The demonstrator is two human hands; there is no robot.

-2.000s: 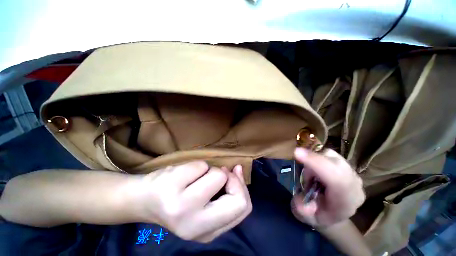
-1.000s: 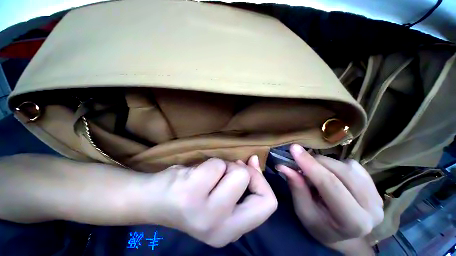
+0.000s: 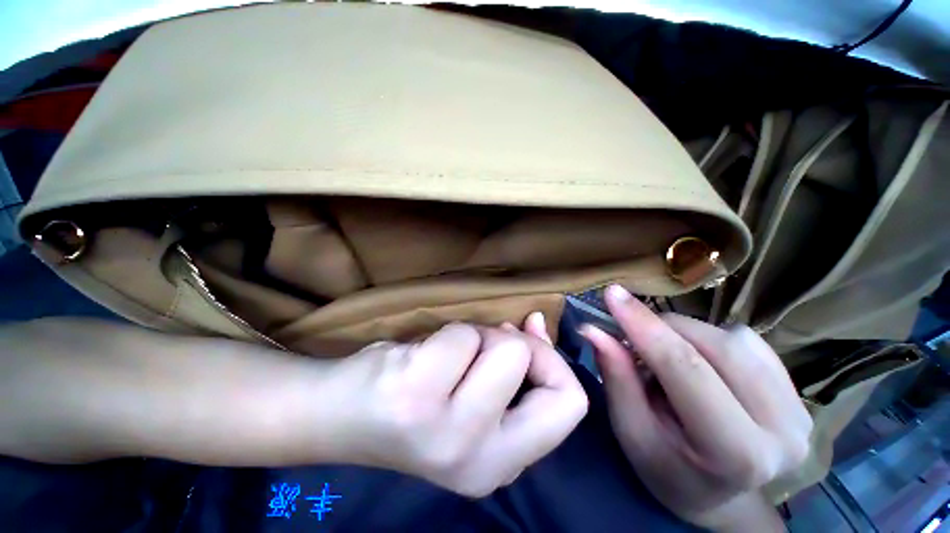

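Note:
The tan bag body (image 3: pixel 375 104) lies across my lap with its mouth open towards me. The brown lining (image 3: pixel 406 250) shows inside, with a gold-toothed zipper (image 3: pixel 208 295) at the left. Gold rings (image 3: pixel 690 258) sit at both mouth corners. My left hand (image 3: pixel 469 401) pinches the lining at the near edge, fingers curled over it. My right hand (image 3: pixel 698 401) holds thread snips (image 3: pixel 597 308), their silver blades pointing left beside the lining's edge. Their handle is hidden in my palm.
More tan bags (image 3: pixel 833 239) stand stacked at the right. A white table edge (image 3: pixel 885 36) crosses the top, with a black cord at the upper right. A red thing (image 3: pixel 47 102) is at the upper left. Dark clothing covers my lap (image 3: pixel 417 505).
The bag appears larger and nearer than two seconds ago. My right hand has brought the snips left to the lining's edge. In the last second, both hands have barely shifted.

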